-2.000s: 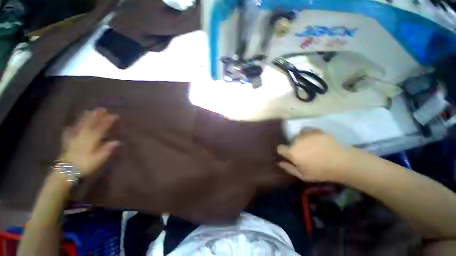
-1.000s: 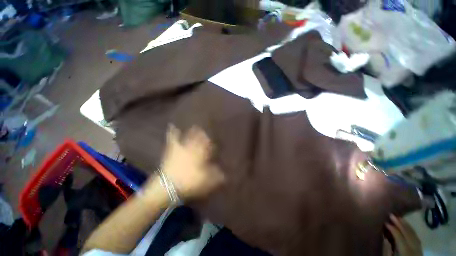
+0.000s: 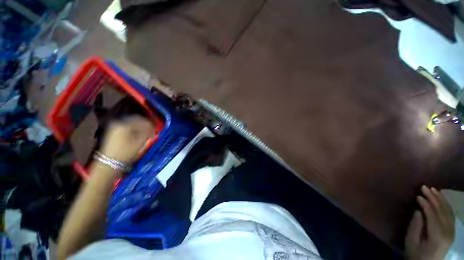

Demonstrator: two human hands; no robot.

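Observation:
The brown fabric panel [image 3: 305, 81] lies spread over the sewing table and reaches under the presser foot [image 3: 443, 119] at the right, in the lamp's light spot. My right hand [image 3: 431, 223] rests on the panel's near edge at the lower right, fingers slightly apart. My left hand [image 3: 128, 138] is down in the red crate [image 3: 91, 66] at the left, among dark cloth pieces. It is blurred, its fingers point away, and whether it holds a piece is hidden.
A blue crate [image 3: 152, 188] stands beside the red one, next to my lap. The table's front edge with its scale [image 3: 231, 119] runs diagonally between crates and panel. Scraps litter the floor at the left. Dark cloth [image 3: 432, 15] lies at the upper right.
The view has swung left and down. My left hand has left the brown panel and reached into the red crate. My right hand remains at the panel's near edge by the machine.

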